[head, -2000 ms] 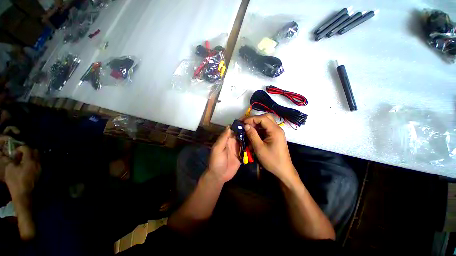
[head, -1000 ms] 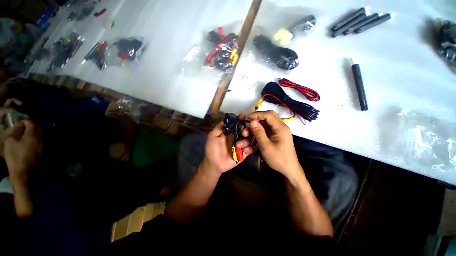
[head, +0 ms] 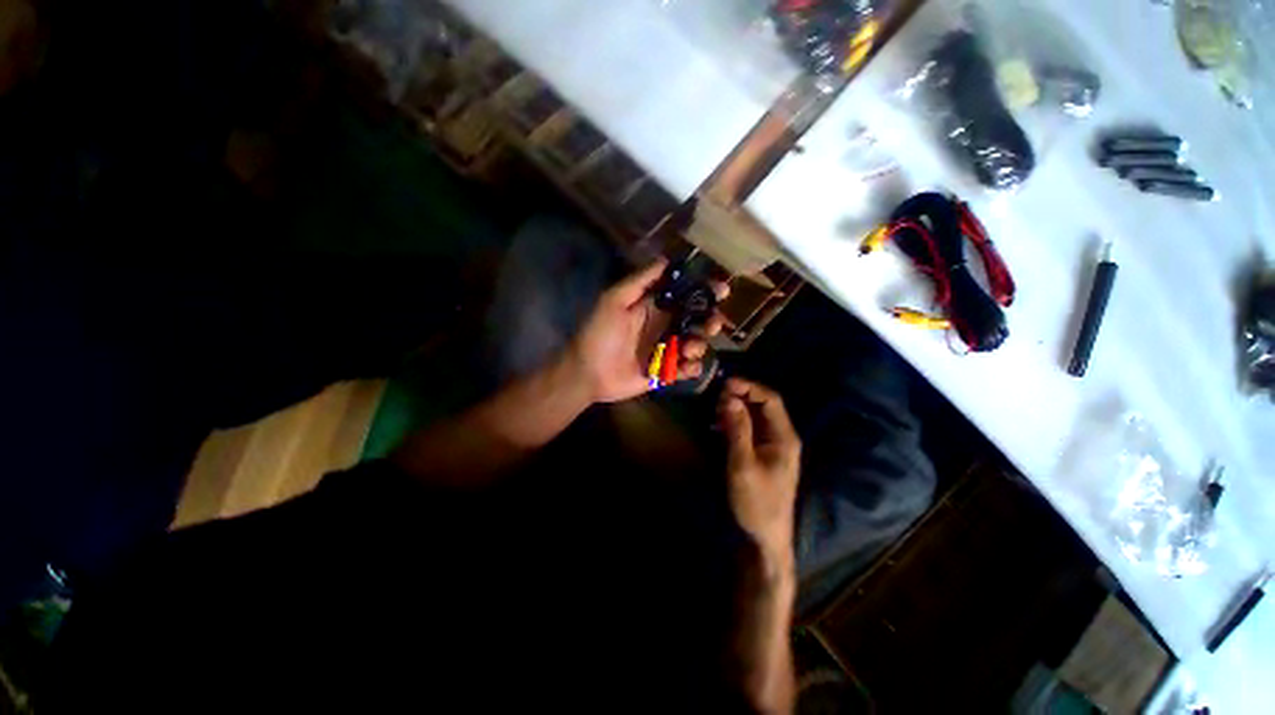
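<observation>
My left hand (head: 625, 335) holds a small black camera part (head: 685, 296) with a dark lead, over my lap. Yellow and red plugs (head: 664, 363) hang at its palm. My right hand (head: 759, 447) is a little to the right and lower, with thumb and fingertips pinched together. Whether the fingertips hold a thin piece of the lead is too dark to tell. On the white table, a black coiled video cable (head: 951, 266) with yellow plug ends lies against a red-and-black power lead (head: 990, 253).
Bagged dark leads (head: 975, 112) lie at the table's back. Several black rods (head: 1158, 165) lie grouped, and one single rod (head: 1095, 314) lies nearer. Crinkled clear film (head: 1154, 496) lies at the right. A cardboard divider tray (head: 587, 165) is under the table edge.
The view has turned, so the table now slopes down to the right. My right hand has moved away from my left and lower. My left hand still holds the camera part.
</observation>
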